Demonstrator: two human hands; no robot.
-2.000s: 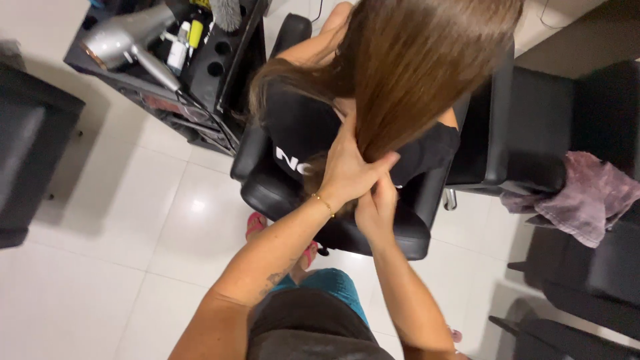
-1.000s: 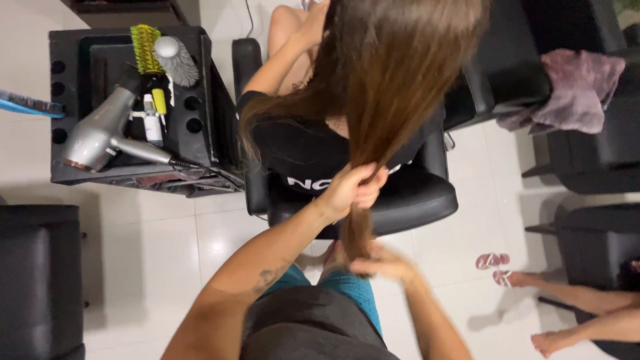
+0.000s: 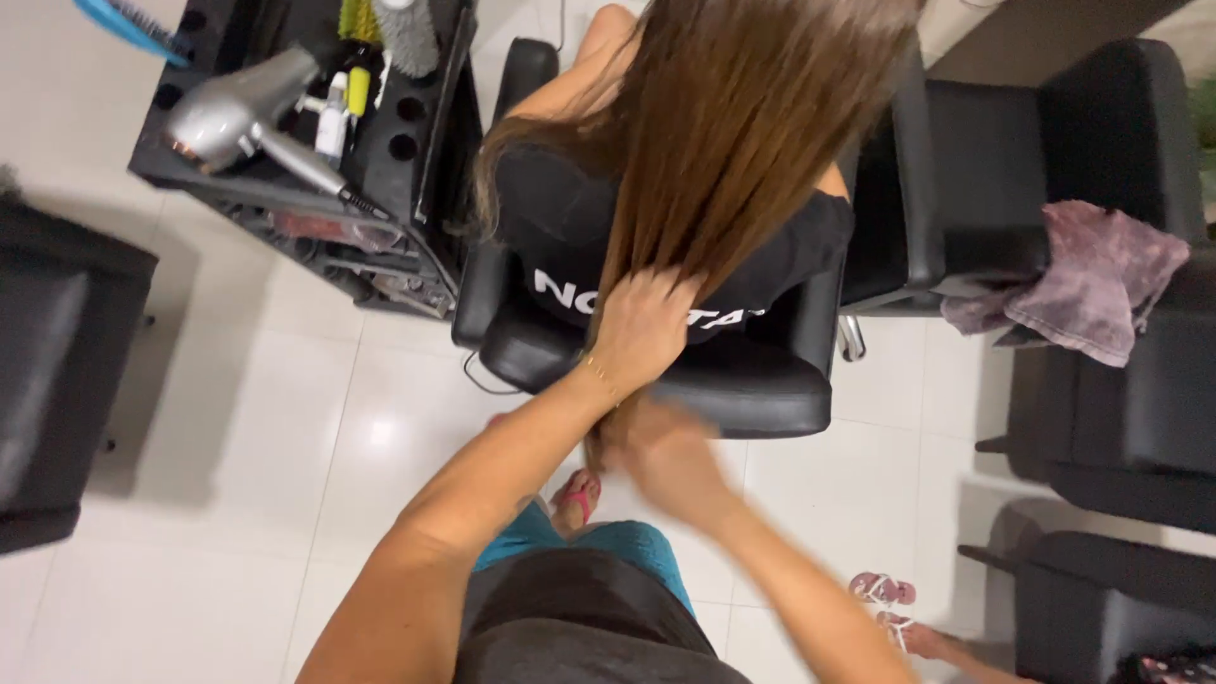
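Observation:
A seated person's long brown hair (image 3: 741,123) hangs down the back of a black T-shirt (image 3: 560,209) that bears white writing. My left hand (image 3: 641,323), with a thin gold bracelet at the wrist, is closed around the gathered hair at about the height of the writing. Just below it, my right hand (image 3: 665,456) is blurred beside the hair ends; whether its fingers hold them cannot be told. A separate lock falls over the person's left-side shoulder in the picture.
At the upper left, a black trolley (image 3: 437,123) carries a silver hair dryer (image 3: 218,109), brushes (image 3: 408,38) and a small bottle (image 3: 332,123). The person sits in a black salon chair (image 3: 750,389). Black armchairs (image 3: 988,161) stand at the right, one with a mauve towel (image 3: 1092,275). Another person's feet (image 3: 902,632) show lower right.
My left hand has stayed around the hair, which now spreads wider above it. My right hand, lower on the hair one second ago, is now nearer my left hand.

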